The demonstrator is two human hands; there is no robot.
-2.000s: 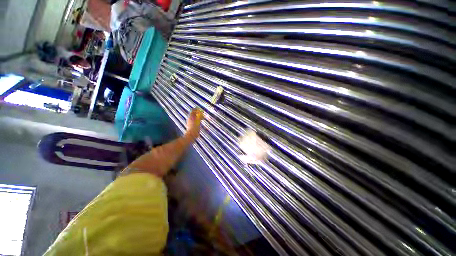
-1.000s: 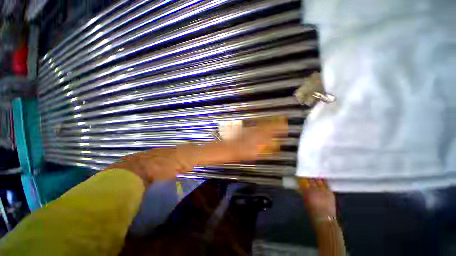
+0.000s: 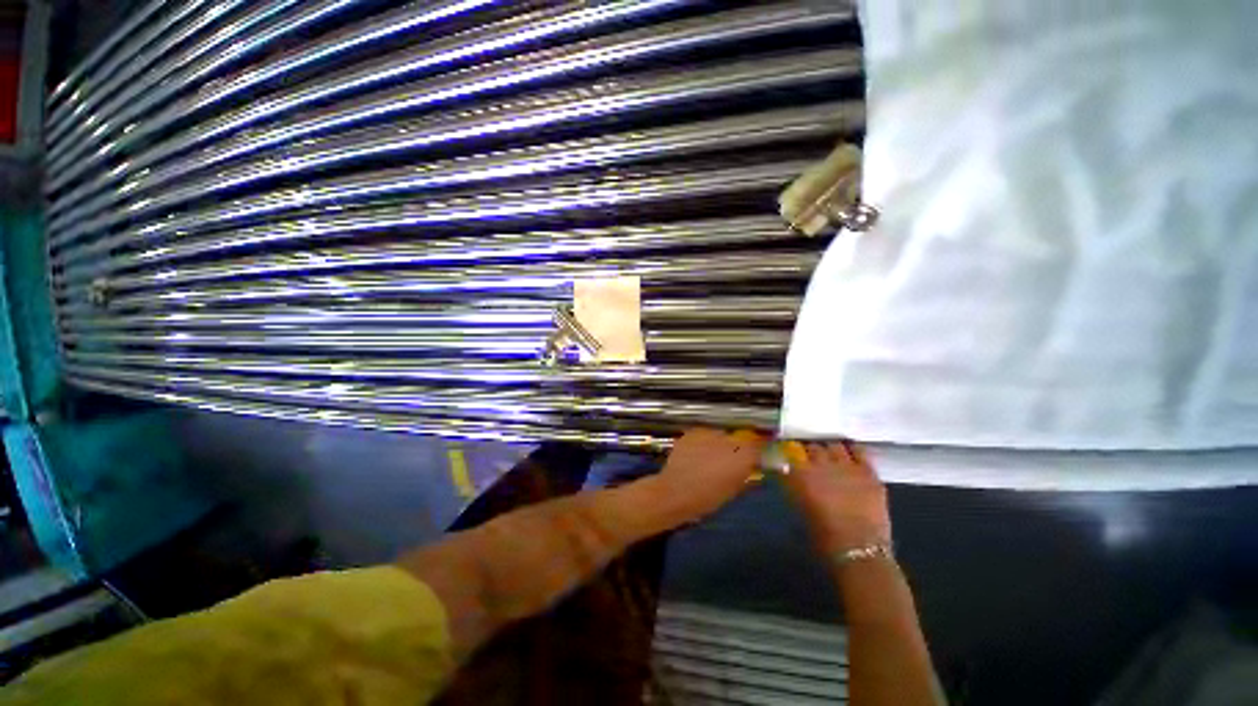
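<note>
A white cloth lies over the right part of a rack of shiny metal rods. Its near edge hangs along the rack's front edge. My left hand comes from the lower left in a yellow sleeve, its yellow-tipped fingers at the cloth's near left corner. My right hand, with a bracelet at the wrist, grips the cloth's edge right beside it. Both hands pinch a small whitish bit of the corner between them; the fingertips are partly hidden.
A metal clip with a beige pad lies at the cloth's left edge. Another clip lies on the rods beside a cream square pad. Teal material stands at the far left. Dark floor with a yellow mark shows below the rack.
The view has swung right to the cloth. My left hand has moved from above the rods to the cloth corner and now touches beside my right hand, which stays at the cloth's edge.
</note>
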